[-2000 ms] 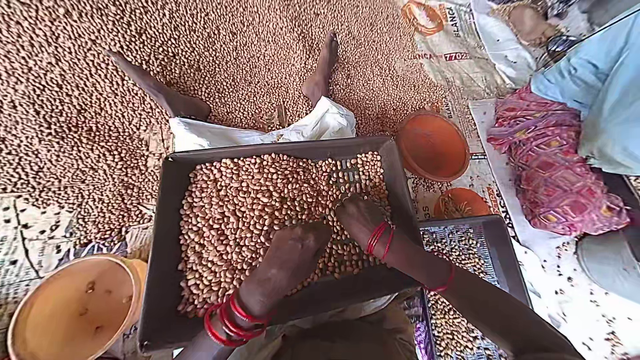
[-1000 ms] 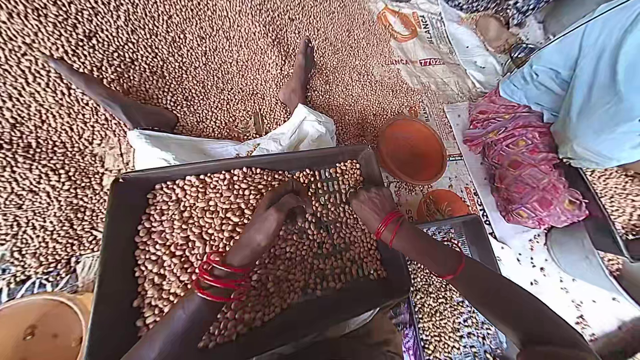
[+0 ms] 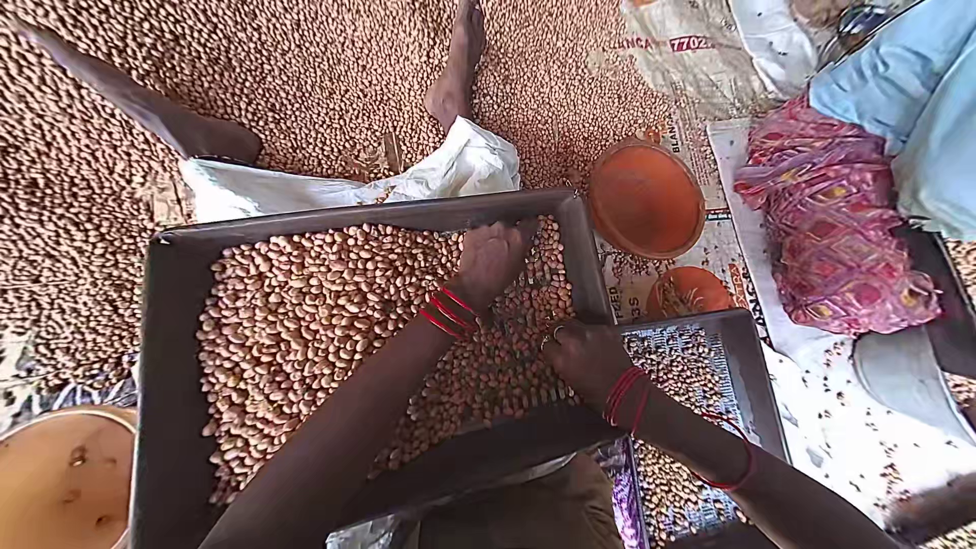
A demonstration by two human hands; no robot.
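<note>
A dark rectangular tray with a slotted bottom holds a layer of reddish-brown nuts, thick at the left and thinner at the right. My left hand, with red bangles at the wrist, is over the upper right part of the nuts, its fingers bent and pointing down. My right hand, also with red bangles, is low at the tray's right side, fingers curled at the nuts. Whether either hand holds a nut is hidden by the fingers.
Nuts cover the ground ahead, where a person's bare feet rest. An orange bowl, a smaller orange bowl and a second slotted tray stand at the right. A tan basin is at the lower left. A person in patterned cloth sits at the right.
My left hand has moved right across the tray to its upper right part. My right hand has moved down along the tray's right side.
</note>
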